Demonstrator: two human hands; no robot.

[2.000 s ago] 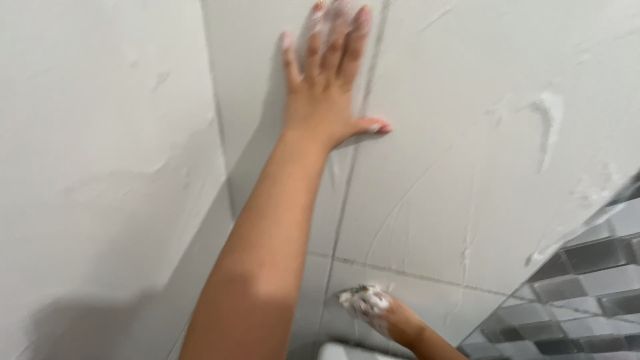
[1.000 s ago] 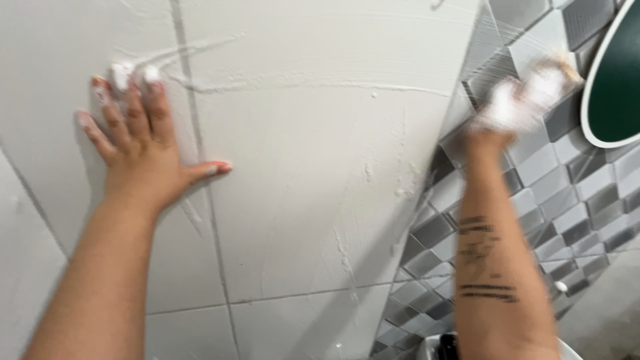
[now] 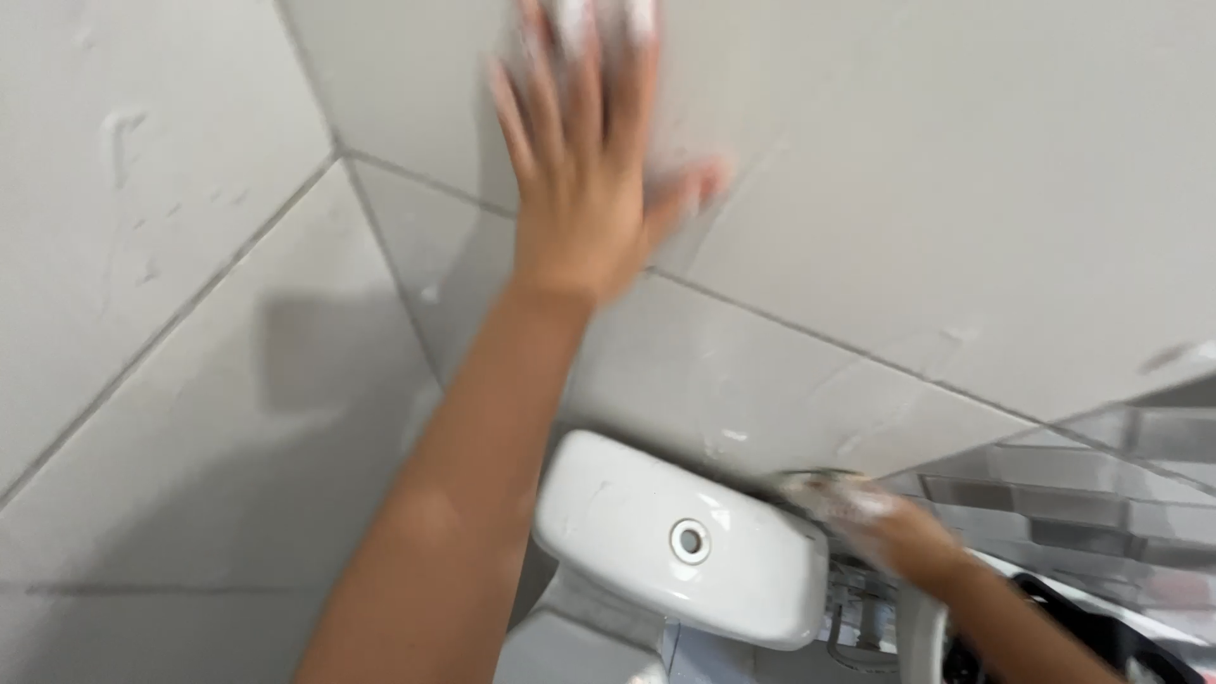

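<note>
My left hand (image 3: 589, 180) lies spread against the pale wall tile (image 3: 855, 190), its blurred fingertips coated in white foam. Low on the same wall, just beyond the right end of the toilet tank lid, my right hand (image 3: 864, 522) grips a foamy scrubbing pad (image 3: 822, 482). Blur and foam hide the pad's exact shape. Faint streaks of suds mark the tiles around both hands. The white ceramic tank lid (image 3: 655, 537) has a round flush button (image 3: 690, 541) and sits between my left forearm and my right hand.
A side wall of pale tiles (image 3: 171, 380) meets this wall at a corner on the left. Grey patterned tiles (image 3: 1064, 484) cover the right. Pipes and a hose (image 3: 860, 617) run beside the tank. A black object (image 3: 1092, 617) and a white rim (image 3: 921, 632) stand at lower right.
My right hand has moved from the patterned tiles down to the wall beside the toilet tank, still with the foamy pad. The view has swung left and down, bringing the tank into sight.
</note>
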